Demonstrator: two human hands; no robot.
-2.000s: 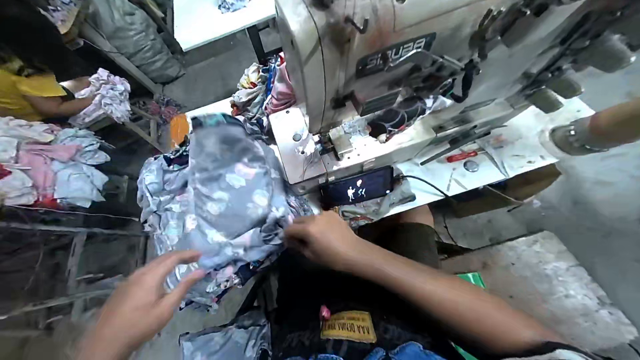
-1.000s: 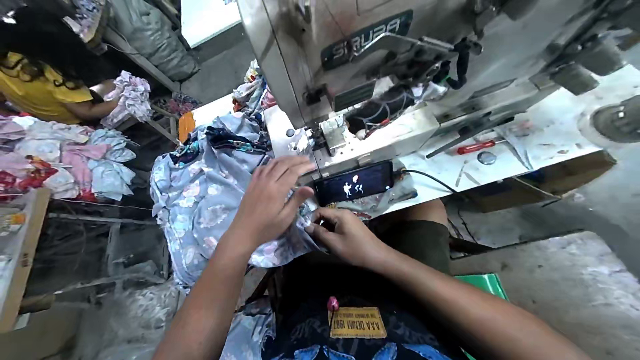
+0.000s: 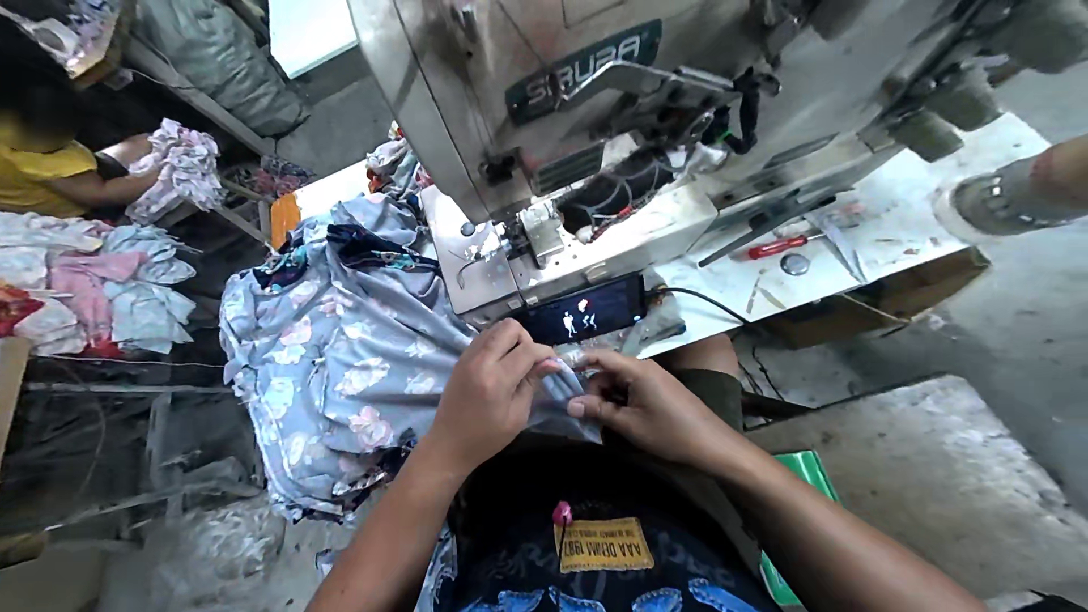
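Observation:
Grey-blue floral fabric (image 3: 340, 357) spreads from the left side of the sewing machine toward my lap, with dark navy trim on its upper part. My left hand (image 3: 501, 382) pinches the fabric's near right edge. Just right of it, my right hand (image 3: 625, 395) grips the end of the same edge between thumb and fingers. Both hands are in front of the Siruba sewing machine (image 3: 586, 76), below its metal plate (image 3: 472, 255). A phone with a lit screen (image 3: 586, 310) lies at the machine's front edge, just above my hands.
A red-handled tool (image 3: 778, 247), a round metal piece (image 3: 795, 264) and scissors-like metal blades (image 3: 837, 246) lie on the white table (image 3: 731, 293). A black cable runs from the phone. At the left, a person in yellow (image 3: 51, 174) holds cloth beside piled garments (image 3: 93, 285).
My left hand, apart from the cloth's edge two seconds ago, has come across to it beside my right hand. The fabric now lies more spread out, its dark trim showing at the top.

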